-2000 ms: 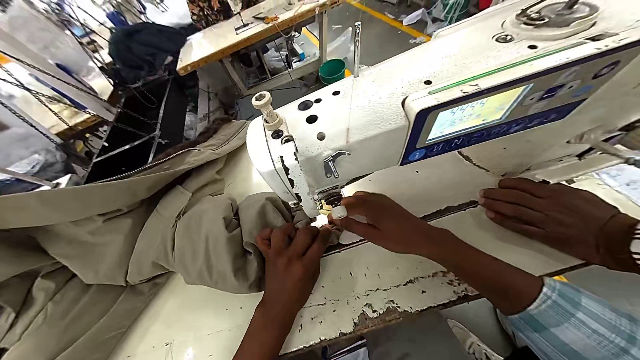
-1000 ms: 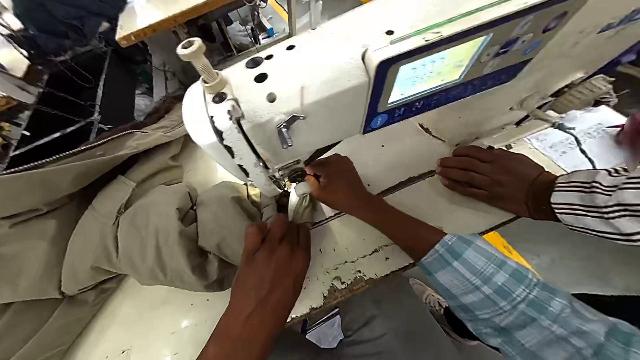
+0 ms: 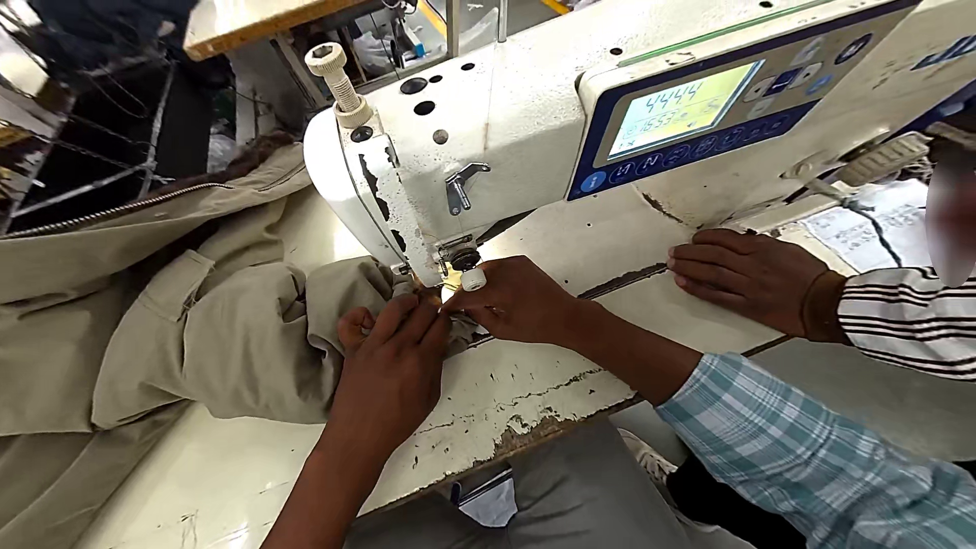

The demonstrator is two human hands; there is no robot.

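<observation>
An industrial sewing machine (image 3: 488,137) with a lit display panel stands over the worktable. A khaki garment (image 3: 236,343) with a metal zipper (image 3: 122,212) lies bunched to the left of the needle area. My left hand (image 3: 396,351) has its fingers closed on the garment's edge just before the presser foot. My right hand (image 3: 518,301) is close beside it, thumb and fingers pinched near the needle, by a small white round knob or cap (image 3: 473,279). What the right fingertips grip is hidden, and so is most of the needle.
Another person's hand (image 3: 743,282), in a striped sleeve, rests flat on the machine bed at right. Behind it lies a paper (image 3: 877,225) bearing writing. The worktable's chipped front edge (image 3: 526,435) runs below my hands. A second table (image 3: 259,23) stands behind the machine.
One second ago a pale folded strip of cloth showed upright at my right fingers; now it does not show there. Both hands remain by the needle. The other person's hand stays on the machine bed.
</observation>
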